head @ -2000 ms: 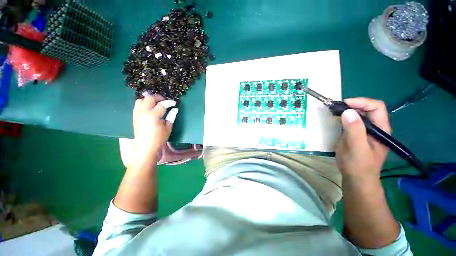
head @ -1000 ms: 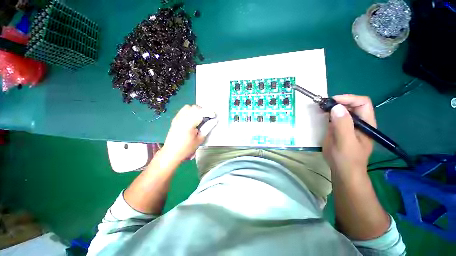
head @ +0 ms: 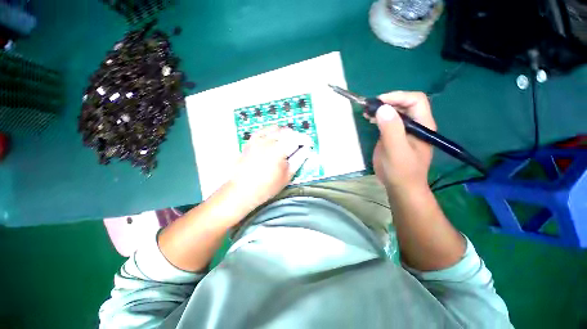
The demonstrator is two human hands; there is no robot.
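The green PCB panel (head: 273,109) lies on the white work board (head: 215,135), with black components showing in its upper rows. My left hand (head: 267,164) lies over the lower part of the panel, white coverings on its fingertips, and pinches a small dark component (head: 295,151). The hand hides the lower rows. My right hand (head: 405,141) is shut on the black handle of the soldering iron (head: 441,137). The iron's metal tip is raised to the right of the panel, above the board, and points up and left.
A heap of dark components (head: 132,96) lies left of the board. A pale tub (head: 402,26) with silvery tangled material is at the top. A black box (head: 515,32) is at upper right. Dark stacked grids (head: 29,93) are at far left. A blue stool (head: 534,193) and pink stool (head: 135,231) are below the bench.
My left hand has moved from the component heap to over the panel with a dark component. The iron's tip has moved away from the panel's upper right corner. The whole view has shifted and turned.
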